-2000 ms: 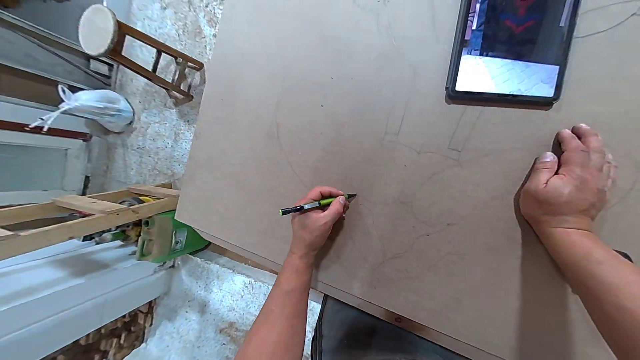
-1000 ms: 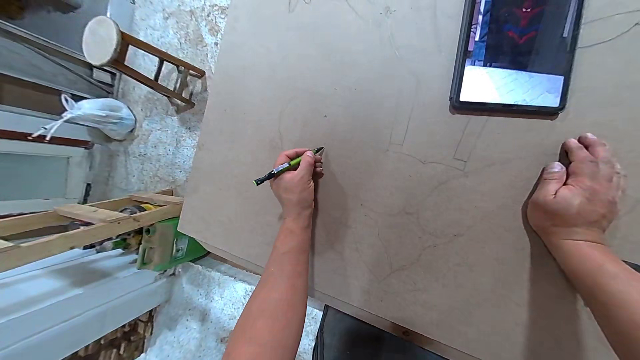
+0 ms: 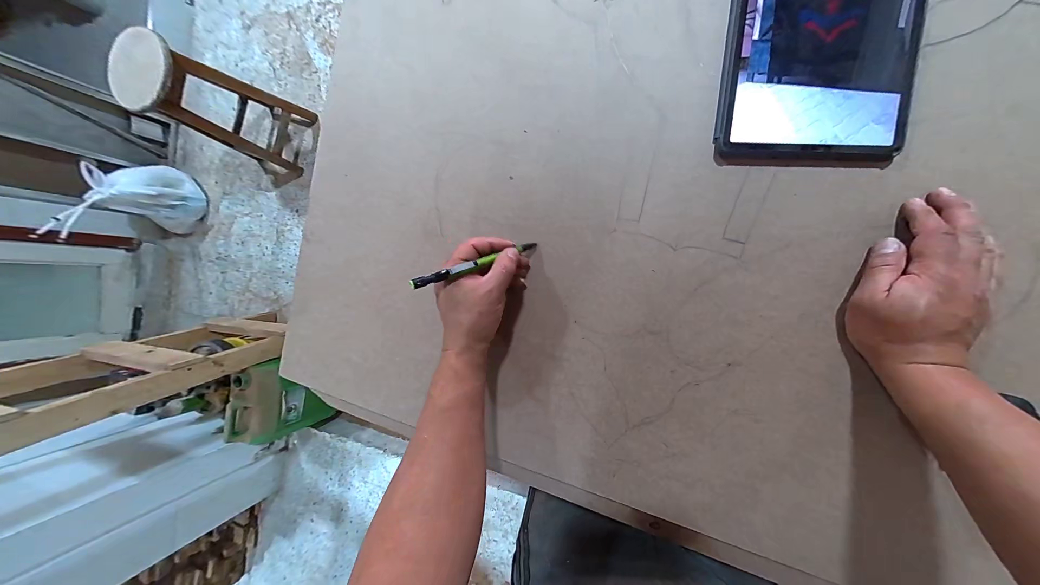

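My left hand (image 3: 479,288) holds a green and black mechanical pencil (image 3: 467,266), its dark tip pointing right, close to the surface of a large brown fibreboard sheet (image 3: 390,325). Whether the tip touches cannot be told. Thin pencil lines run over the board between my hands and above them. On the board at the right rests my right hand (image 3: 926,284), empty, its thumb apart from the loosely curled fingers. Above it and to its left lies a tablet or large phone (image 3: 812,153) in a black case, with a lit picture on its screen.
A wooden stool (image 3: 231,97) with a pale round seat is on the speckled floor at upper left. Near it sits a tied white plastic bag (image 3: 154,197). A wooden frame (image 3: 146,355) and a green tool or machine part (image 3: 272,406) adjoin the board's left edge.
Between the first two frames my left hand moved left over the board with the pencil. My right hand has stayed resting on the board.
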